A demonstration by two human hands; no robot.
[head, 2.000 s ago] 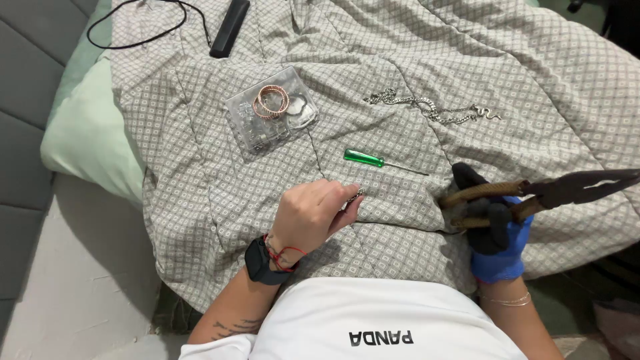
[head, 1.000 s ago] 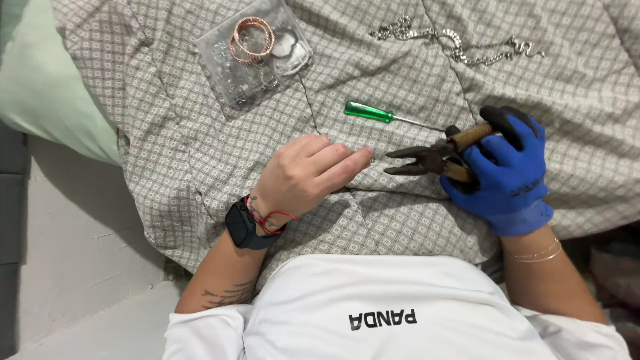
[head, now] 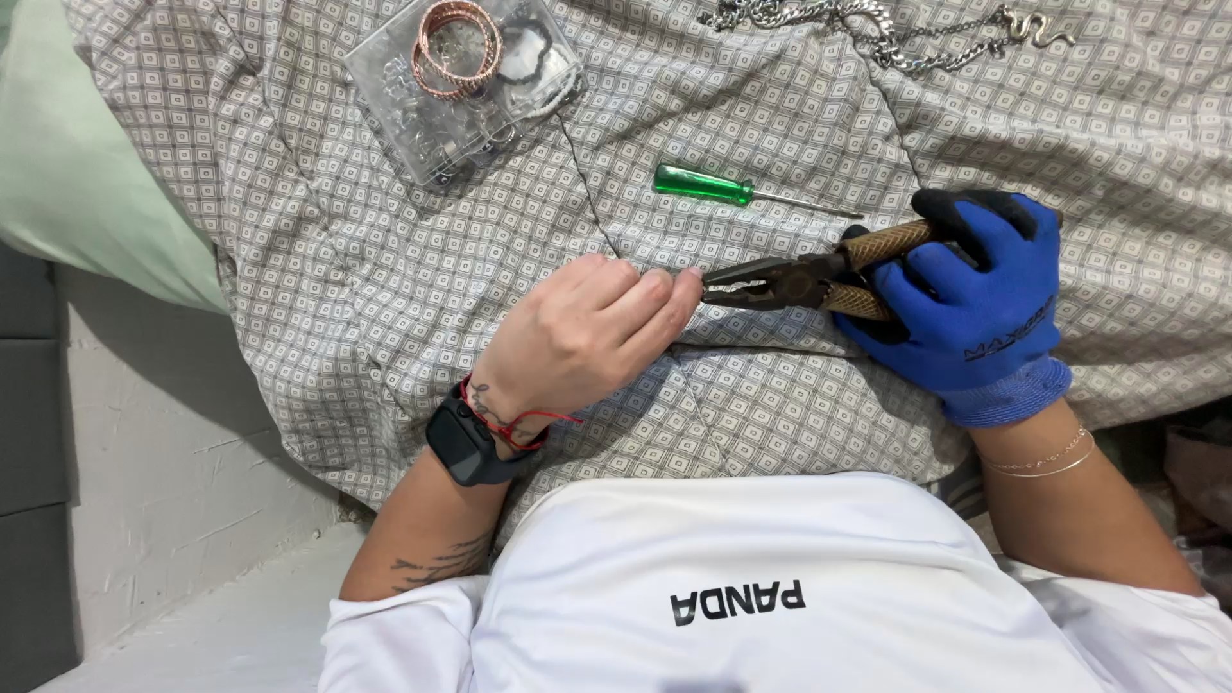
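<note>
My left hand (head: 592,337), bare and with a dark watch at its wrist, pinches something small at the fingertips; the fingers hide most of it. In a blue and black glove, my right hand (head: 962,289) grips the handles of a pair of combination pliers (head: 794,281). The pliers' narrow jaw tips reach my left fingertips; whether they bite on the small piece cannot be told. Just beyond the pliers lies a screwdriver with a green handle (head: 703,185), its shaft pointing right.
A clear plastic case (head: 390,101) with small parts lies at the upper left, copper-coloured bracelets (head: 456,48) on top. Silver chains (head: 895,48), one with a snake-shaped piece, lie at the top right. Everything rests on a patterned quilt (head: 318,289) with folds; a pale green pillow (head: 91,164) is at left.
The pliers, pointing right two seconds ago, now point left. They have come to my left fingertips, with a gap between them one second ago.
</note>
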